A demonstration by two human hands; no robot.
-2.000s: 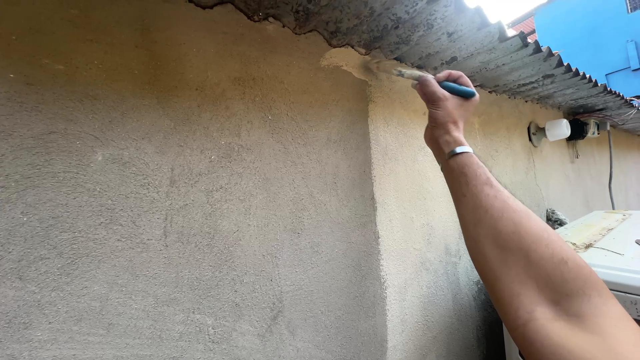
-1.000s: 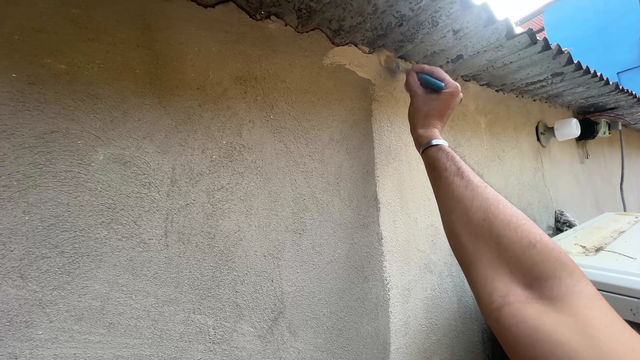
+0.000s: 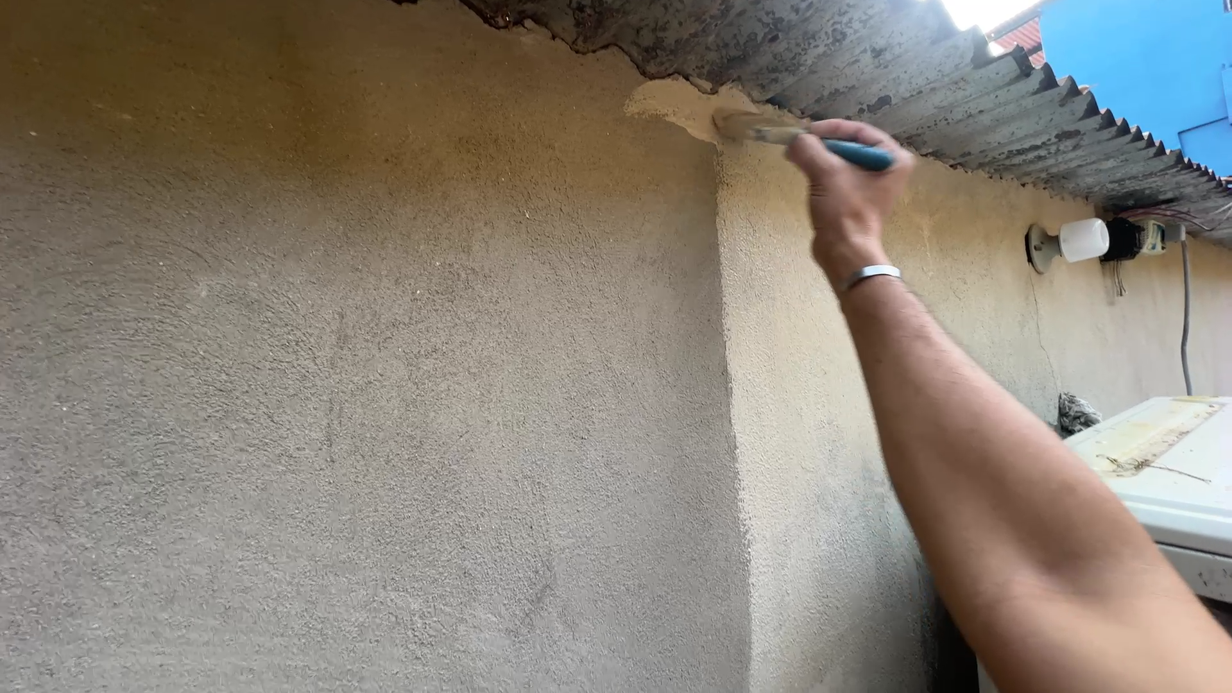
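Note:
At the upper middle, my right hand [image 3: 852, 188] is closed around the blue handle of a paintbrush [image 3: 861, 155], with a metal band at the wrist. The brush points left, and its blurred bristles meet the rough plastered wall [image 3: 433, 385] just under the roof edge. A lighter cream patch of paint [image 3: 674, 104] lies at the bristles and to their left. Below it, the cream part of the wall [image 3: 799, 404] borders the darker grey-brown part along a vertical line. My left hand is out of view.
Low over my hand runs a corrugated roof sheet [image 3: 866, 67] with a jagged edge. A white lamp [image 3: 1084, 240] on a wall mount, wires and a grey conduit [image 3: 1186, 318] are at the right. Beneath them stands a white appliance-like box [image 3: 1155, 462] with a stained top.
Between two seconds and one second ago my right hand moved left along the roof edge with the brush. Now it is slightly back to the right, with more of the brush showing.

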